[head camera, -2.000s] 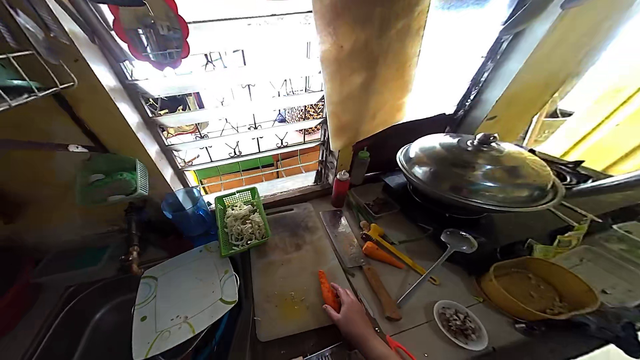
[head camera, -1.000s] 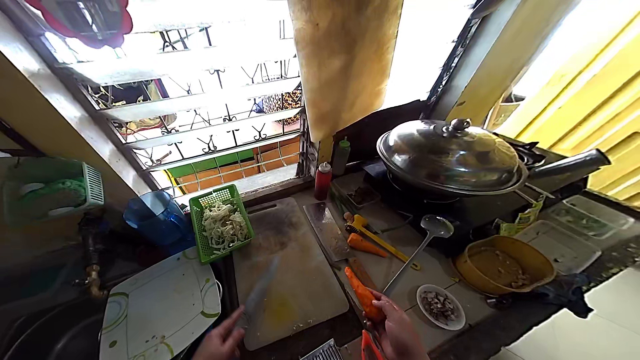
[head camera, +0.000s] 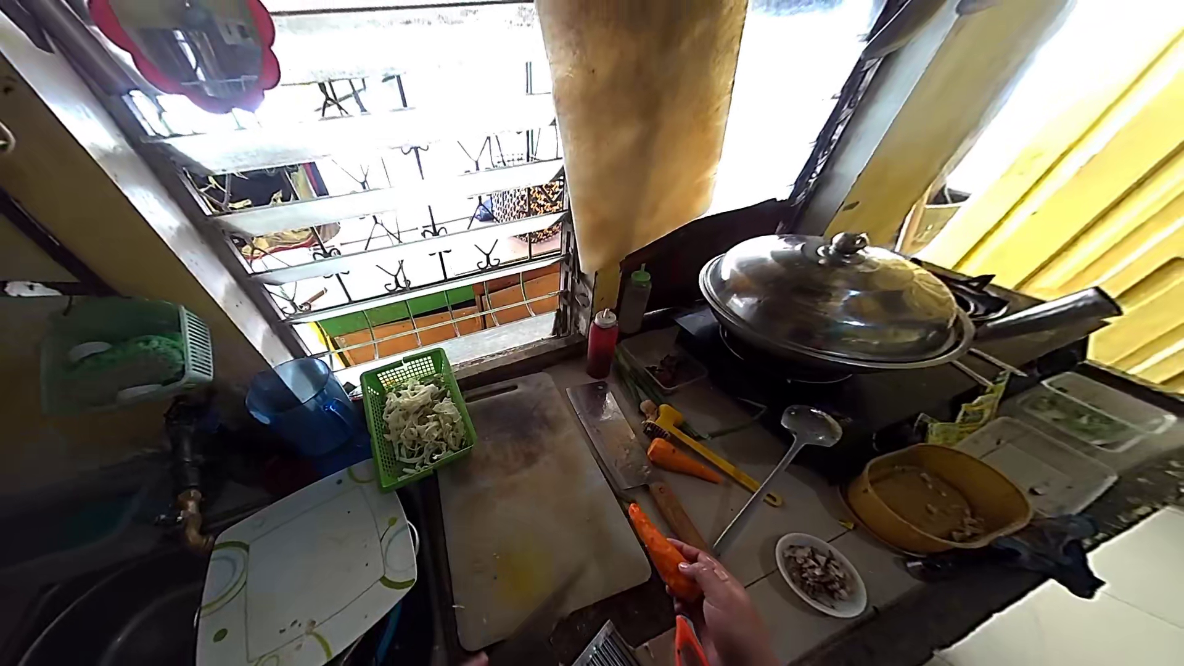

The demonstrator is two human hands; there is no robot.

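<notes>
My right hand [head camera: 721, 601] grips a peeled carrot [head camera: 659, 548] over the right edge of the cutting board [head camera: 536, 518]. Just below that hand shows an orange handle [head camera: 687, 643]. Of my left hand [head camera: 475, 659] only what seem to be fingertips shows at the bottom edge, so its hold is hidden. Beside it is a metal grater [head camera: 606, 647], partly cut off. A cleaver [head camera: 610, 433] with a wooden handle lies along the board's right side. Another carrot [head camera: 683, 460] rests near a yellow-handled tool [head camera: 717, 453]. Shredded cabbage [head camera: 424, 424] fills a green basket [head camera: 377, 453] behind the board.
A lidded wok [head camera: 832, 296] sits on the stove at the right. In front are a metal ladle [head camera: 786, 462], a small plate of chopped food [head camera: 856, 601] and a yellow bowl [head camera: 939, 462]. A white tray [head camera: 305, 573], blue pitcher [head camera: 301, 407] and red bottle [head camera: 602, 344] also stand nearby.
My left hand, seen a second ago over the board's lower left with a blade-like tool, has dropped almost out of view. The right hand still holds the carrot, lifted from the board since two seconds ago.
</notes>
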